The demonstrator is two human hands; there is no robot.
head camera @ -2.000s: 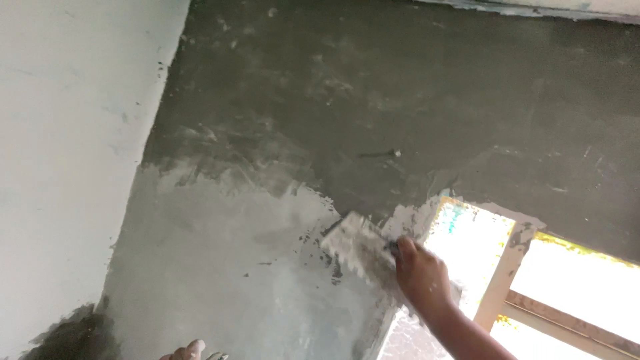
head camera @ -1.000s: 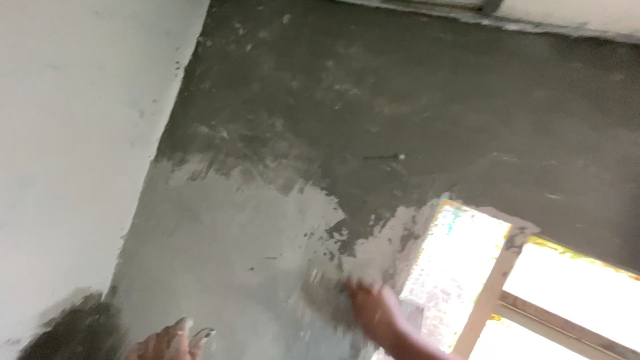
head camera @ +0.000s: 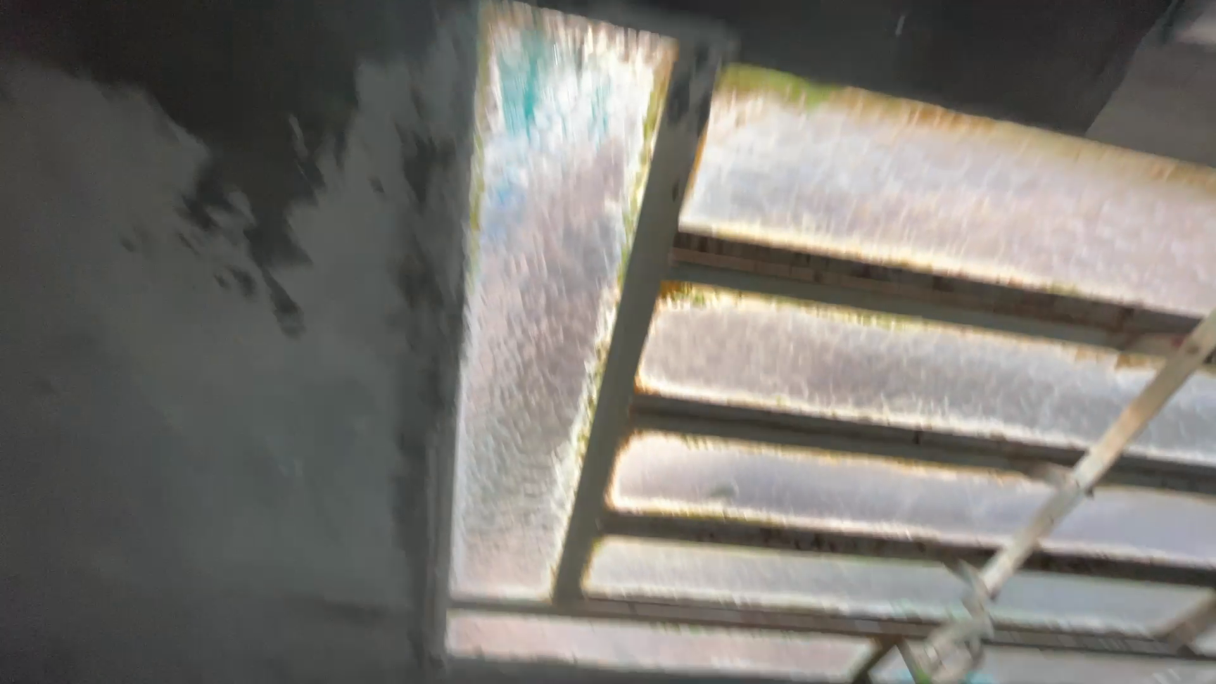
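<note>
Neither my left hand nor my right hand shows in the head view, and the trowel is out of sight too. On the left is a wall (head camera: 190,456) with a smooth grey coat of plaster. Its upper part is darker, with a ragged edge and dark patches (head camera: 256,228) where the two tones meet. Right of the plaster stands a window with textured, translucent panes (head camera: 546,313), and a frame upright (head camera: 646,275) divides it. The picture is blurred.
Several horizontal frame bars (head camera: 855,432) cross the right part of the window. A slanting pale metal bar (head camera: 1073,484) with a bracket-like lower end passes in front of them at the lower right.
The view has swung down and right to the window. Both hands, in view a second ago by the wall, have left the picture, as has the trowel seen in my right hand two seconds ago.
</note>
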